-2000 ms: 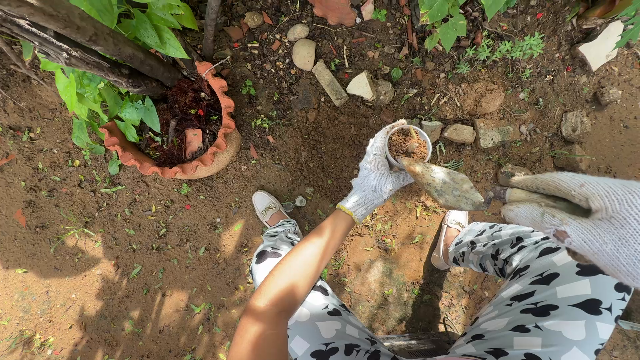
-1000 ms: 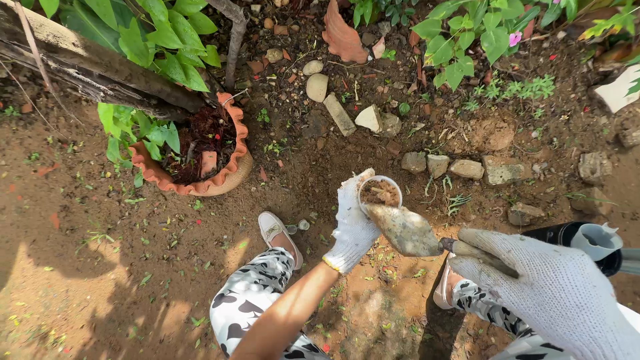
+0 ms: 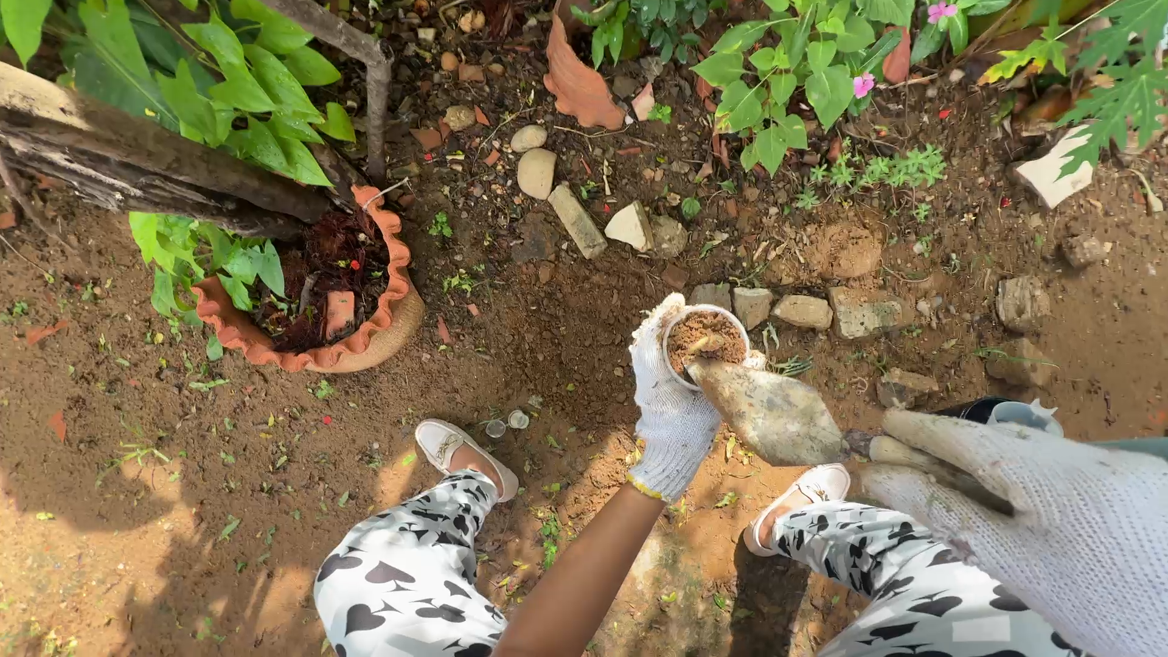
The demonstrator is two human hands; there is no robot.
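Note:
In a white knitted glove, my left hand (image 3: pixel 673 411) holds a white plastic cup (image 3: pixel 673 372) upright near the middle of the view. Brown soil (image 3: pixel 707 336) fills the cup close to its rim, and a small pale piece lies on top. My right hand (image 3: pixel 995 493), gloved too, grips the handle of a trowel (image 3: pixel 776 415), whose dirty metal blade points left. The blade's tip rests at or just over the cup's lower right rim; I cannot tell whether it touches. Most of the handle is hidden by my right fingers.
A terracotta pot with a wavy rim (image 3: pixel 401 265) stands left, beside a wooden trunk (image 3: pixel 146 155). Stones (image 3: pixel 803 312) line the bed beyond my hands, with leafy plants (image 3: pixel 771 87) behind. A dark container (image 3: pixel 981 409) is partly behind my right hand. My shoes (image 3: pixel 461 452) flank the cup.
The trowel blade stays at the cup throughout. The view has shifted, showing more of the plants at the top. No other plain change in what my hands hold.

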